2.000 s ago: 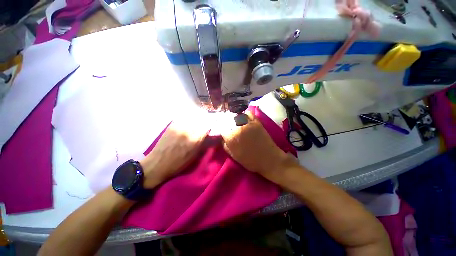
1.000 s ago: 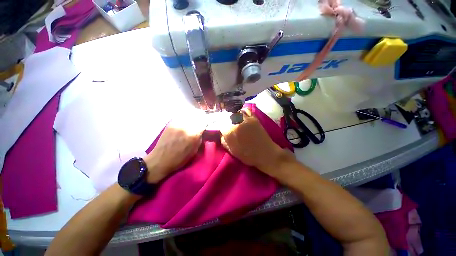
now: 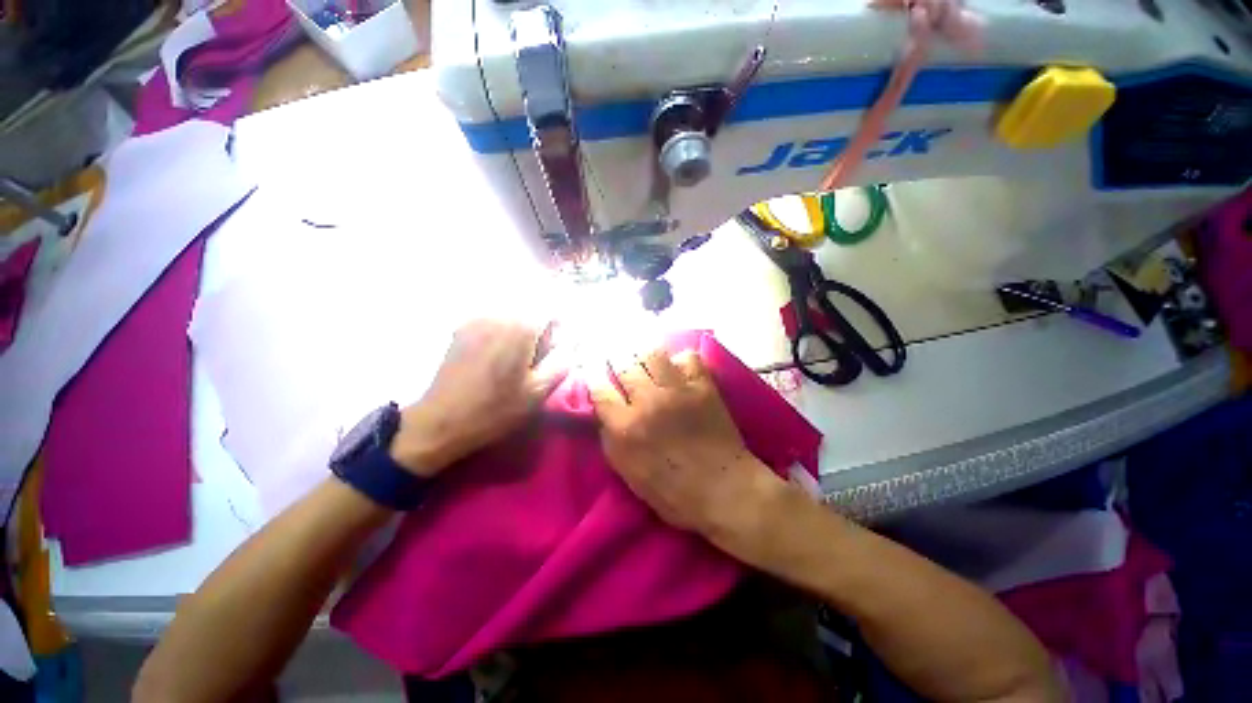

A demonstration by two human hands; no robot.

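Note:
A magenta fabric panel [image 3: 549, 536] lies in front of the sewing machine [image 3: 810, 131] and hangs over the table's front edge. My left hand [image 3: 474, 392] grips the panel's upper edge, just in front of the needle area; a dark watch is on the wrist. My right hand [image 3: 673, 433] holds the same edge beside it, fingers bent on the fabric. The presser foot and needle are lost in bright lamp glare, which also washes out the left fingertips.
Black-handled shears [image 3: 838, 330] lie right of the fabric, with yellow- and green-handled snips [image 3: 854, 213] behind. A purple pen-like tool [image 3: 1103, 320] lies further right. Pale [image 3: 137, 234] and magenta pieces [image 3: 131, 426] lie left. A white box [image 3: 360, 39] stands at the far edge.
Both hands and the magenta panel have drawn back from the needle towards me. The fingers have shifted on the fabric's edge. The camera view has shifted slightly.

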